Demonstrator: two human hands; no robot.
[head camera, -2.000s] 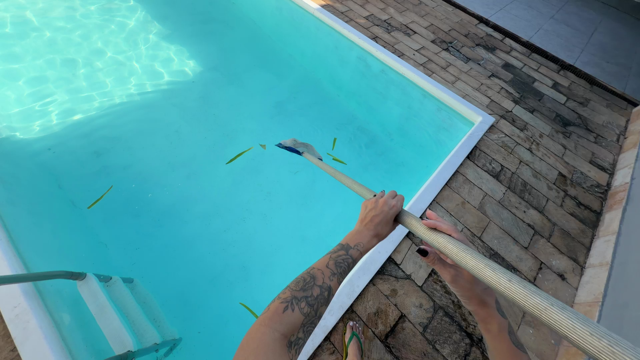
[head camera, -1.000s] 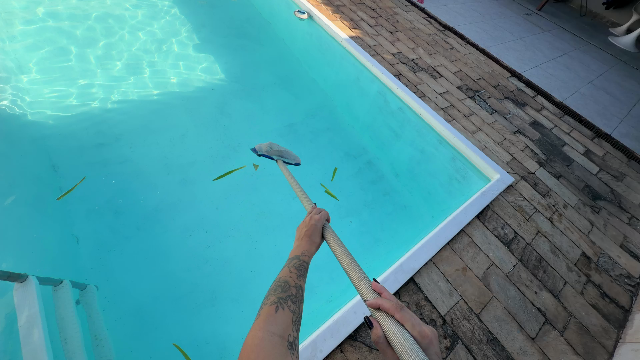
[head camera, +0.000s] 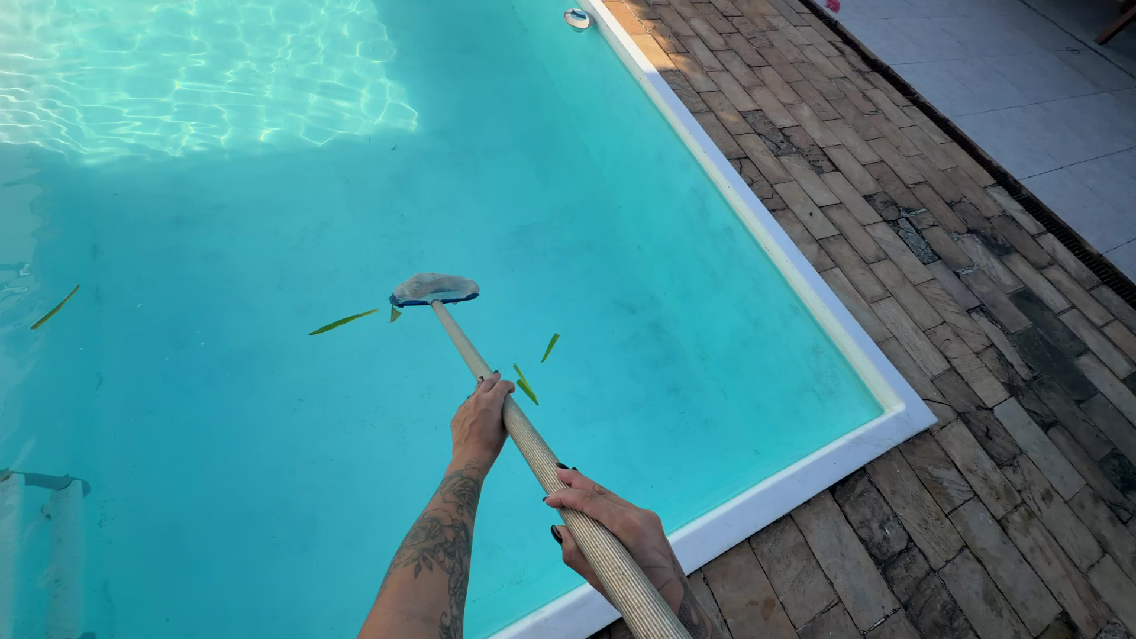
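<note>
My left hand (head camera: 482, 417) is closed around a long ribbed pole (head camera: 541, 453), and my right hand (head camera: 612, 524) grips the same pole lower down, nearer to me. At the pole's far end a leaf skimmer net (head camera: 435, 289) with a blue rim is over the pool, at or just above the water. A small leaf piece (head camera: 395, 314) lies by the rim's left end. Long green leaves float nearby: one (head camera: 343, 322) left of the net, others (head camera: 526, 387) right of the pole, and one (head camera: 55, 307) at the far left.
White coping (head camera: 763, 213) edges the pool and turns a corner at the right. Stone paving (head camera: 967, 355) lies beyond it, then a drain channel and grey tiles (head camera: 1047, 98). A pool ladder (head camera: 64, 550) stands at the lower left. A round whitish object (head camera: 577, 19) is by the far edge.
The pole has swung left from its slanted position two seconds ago, and the net now points farther out from me. Both hands have stayed on the pole. The view has shifted right.
</note>
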